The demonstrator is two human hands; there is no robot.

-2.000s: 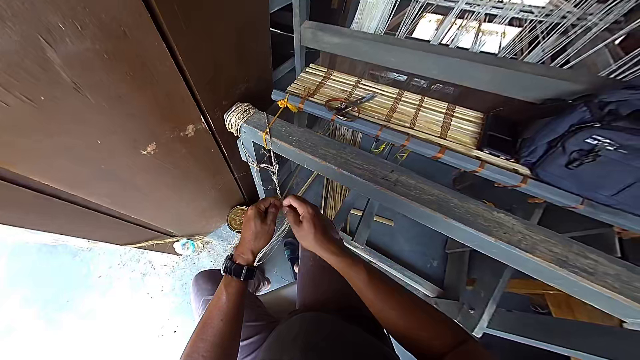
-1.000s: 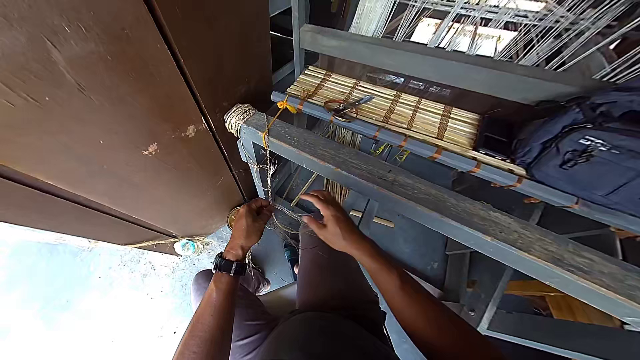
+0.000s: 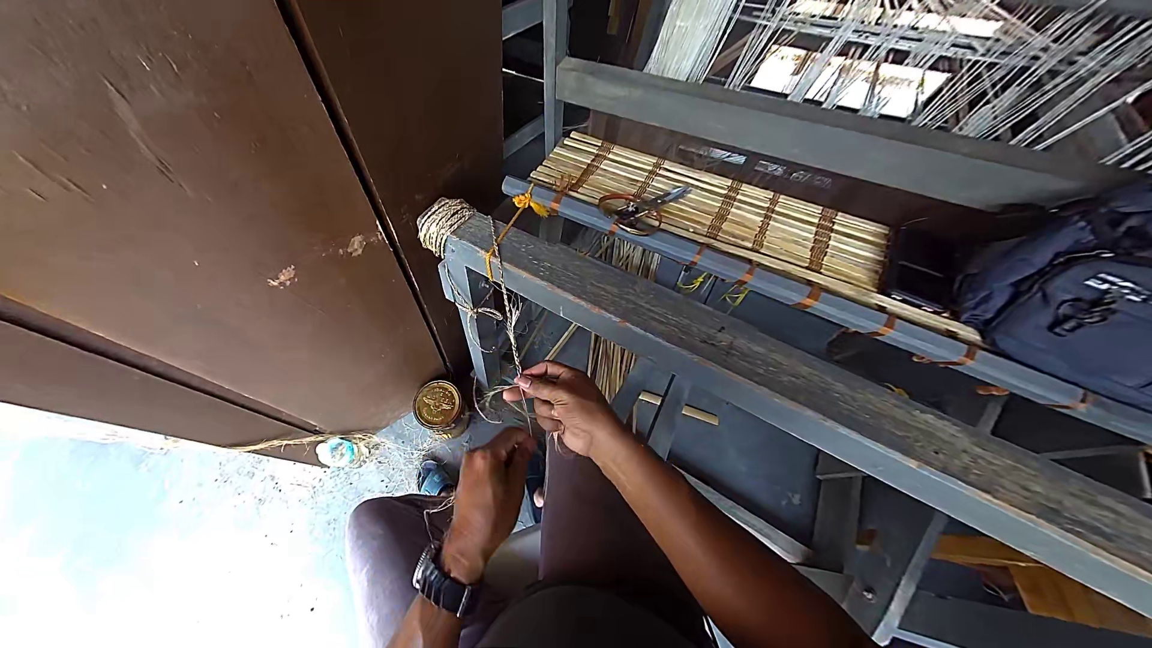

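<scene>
A braided cord of pale plant fibre (image 3: 514, 337) hangs from the near end of a grey wooden beam (image 3: 720, 346), close to an orange string tie (image 3: 489, 258). My right hand (image 3: 571, 409) pinches the cord's lower end between thumb and fingertips, with loose strands sticking out around it. Just below and to the left, my left hand (image 3: 490, 486), with a watch on its wrist, is closed on thin fibre strands that run up to the right hand. A coil of similar cord (image 3: 444, 223) is wound round the beam's end.
Scissors (image 3: 641, 209) rest on a slatted mat (image 3: 720, 202) behind the beam. A dark backpack (image 3: 1071, 297) lies at the right. A brown cabinet (image 3: 207, 207) stands close on the left, with a round tin (image 3: 438, 405) and a small roll (image 3: 337, 452) on the floor near its base.
My right hand, apart from the cord with fingers spread one second ago, now pinches its lower end. My left hand has moved down and to the right from the cord.
</scene>
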